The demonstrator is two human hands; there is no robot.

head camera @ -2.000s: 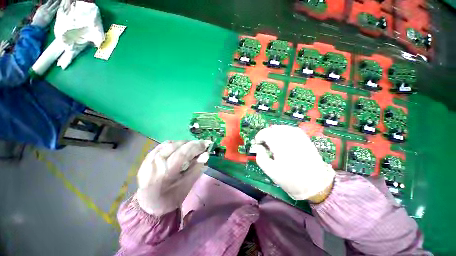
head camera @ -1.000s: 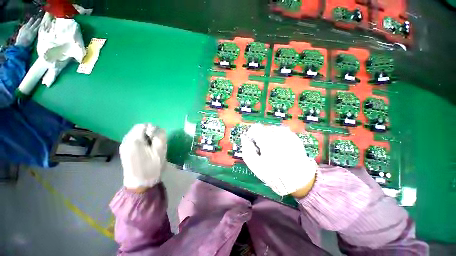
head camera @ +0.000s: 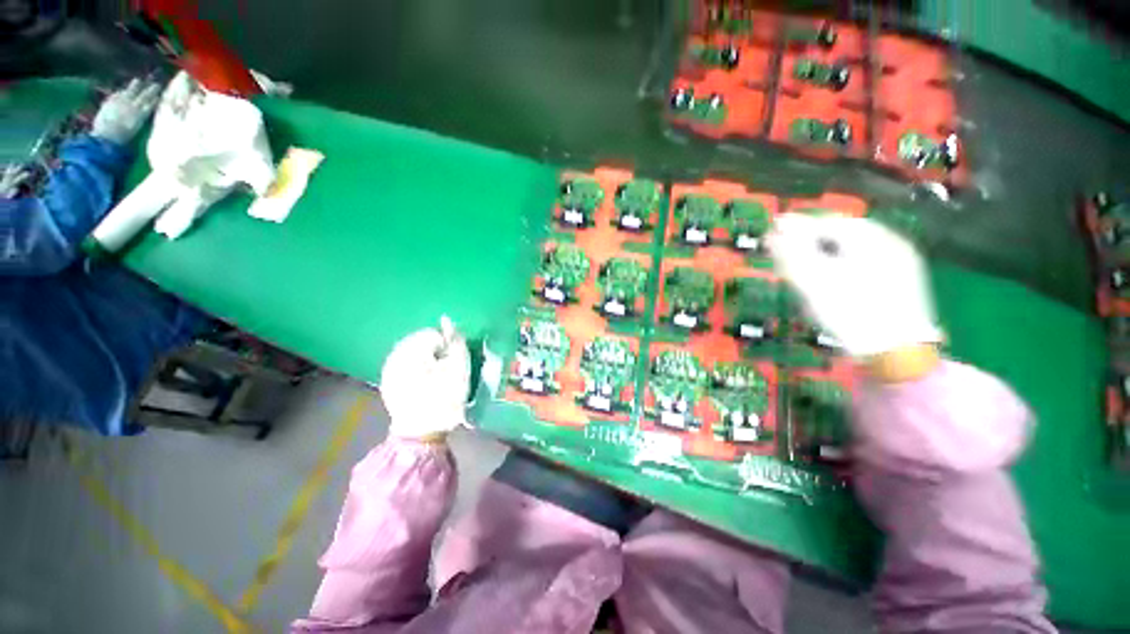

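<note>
A clear tray [head camera: 508, 415] with red-orange pockets lies on the green bench, holding rows of green circuit boards [head camera: 688, 295]. The boards have black blocks with white marks at their lower edges. My left hand [head camera: 425, 382], in a white glove, is just left of the tray's near left corner, its fingers curled; no board shows in it. My right hand [head camera: 855, 282], gloved and blurred, is over the right part of the tray and hides boards there. Whether it holds anything cannot be seen.
Across the dark belt [head camera: 521, 105] lies another red-orange tray [head camera: 911, 93] with fewer boards. A further tray [head camera: 1112, 334] is cut off at the right edge. A white cloth heap [head camera: 211, 149] and a yellowish slip [head camera: 288, 183] lie at left, beside a blue-sleeved person [head camera: 56, 198].
My left hand has gone from a board at the near left of the tray to beside it. My right hand has moved from the near row to the tray's upper right. The view has shifted.
</note>
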